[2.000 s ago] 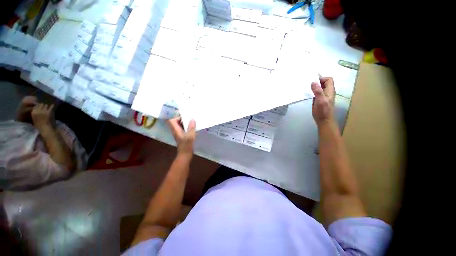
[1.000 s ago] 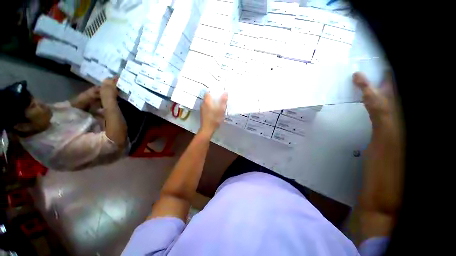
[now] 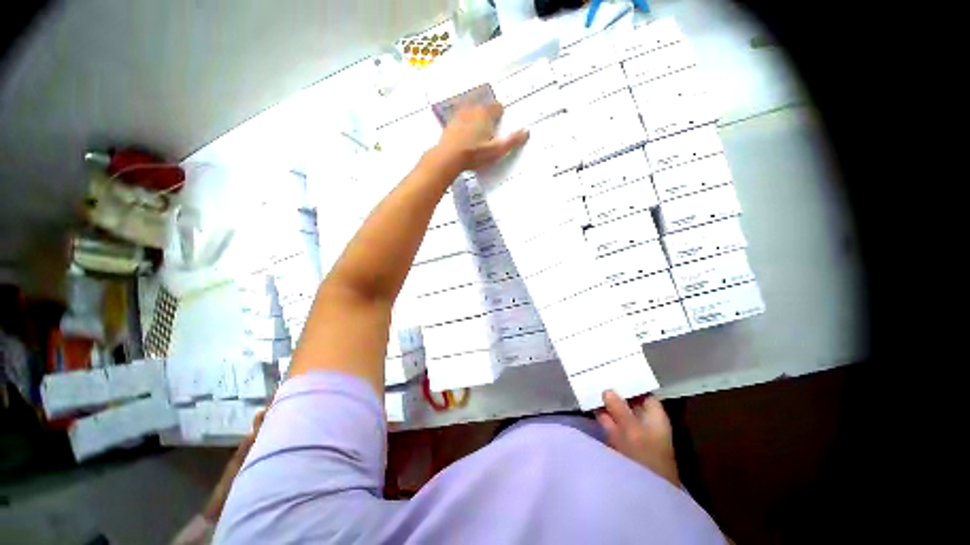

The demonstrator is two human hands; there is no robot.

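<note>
A long bar of small white product boxes lies diagonally over the stacks in front of me. My left hand is reached across the table and grips the bar's far end. My right hand is at the table's front edge and holds the near end with thumb and fingers; its palm is partly hidden. More white boxes stand in close rows right of the bar, with fine dark print. Another column of boxes stands left of the bar.
Red and yellow scissors handles are at the front edge. A sheet of yellow dots and blue pliers handles are at the back. White boxes jut out at far left. Another person's forearm shows below the left edge.
The view has turned and shifted. My left hand has moved from the near side to the far side of the boxes, and my right hand from the right to the front edge.
</note>
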